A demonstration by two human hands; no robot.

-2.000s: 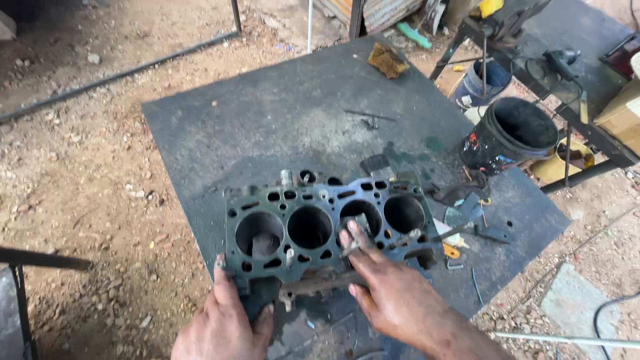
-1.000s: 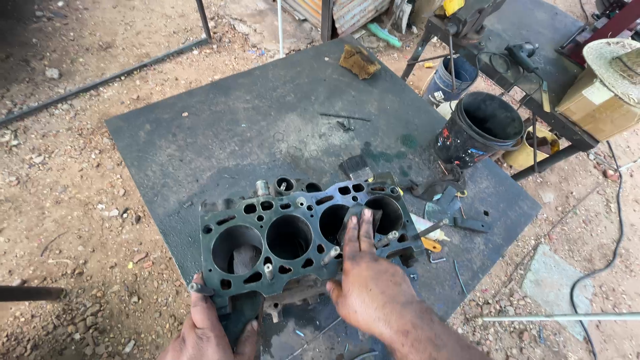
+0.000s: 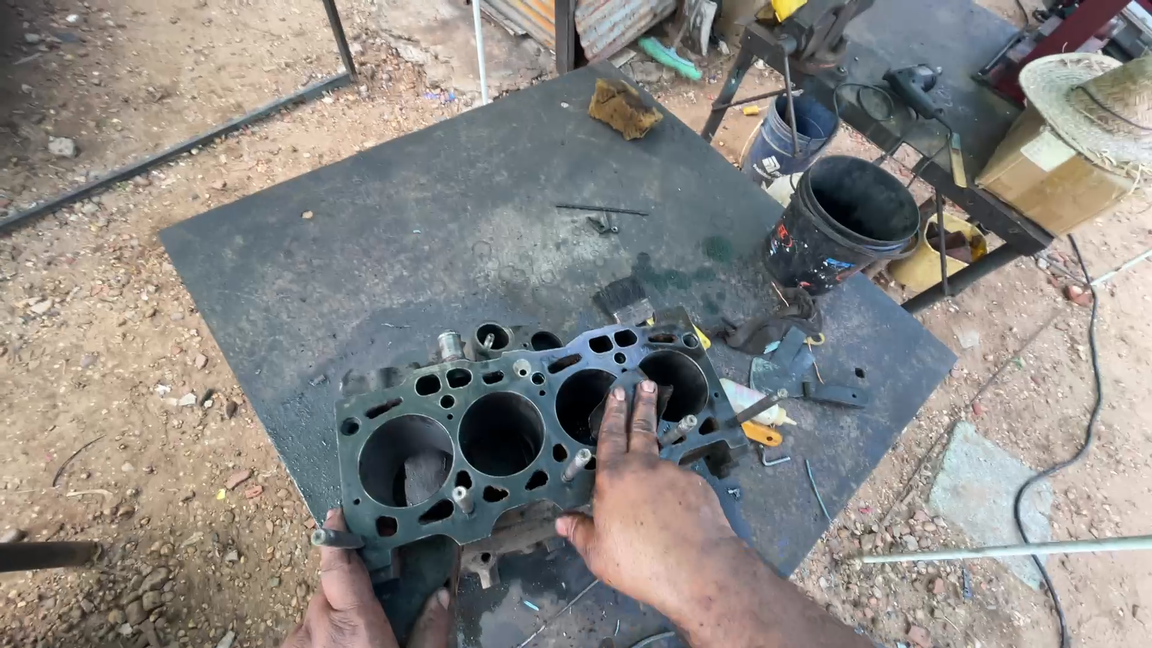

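A four-cylinder engine block lies on a dark metal tabletop, its flat deck face and bores upward. My right hand presses a small dark piece, perhaps abrasive paper, with two fingertips on the deck between the two right-hand bores. The piece is mostly under the fingers. My left hand grips the near left corner of the block, thumb and fingers around its edge. Several studs stand up along the near side. A dark scrap shows inside the leftmost bore.
Beyond the block lie a paint brush, a thin rod and a brown sponge-like chunk. To the right are a rag, a small bottle and a black bucket. A workbench holds a power tool.
My right hand has shifted across the deck, from the third bore toward the rightmost one, and now rests between them. My left hand keeps hold of the block's corner.
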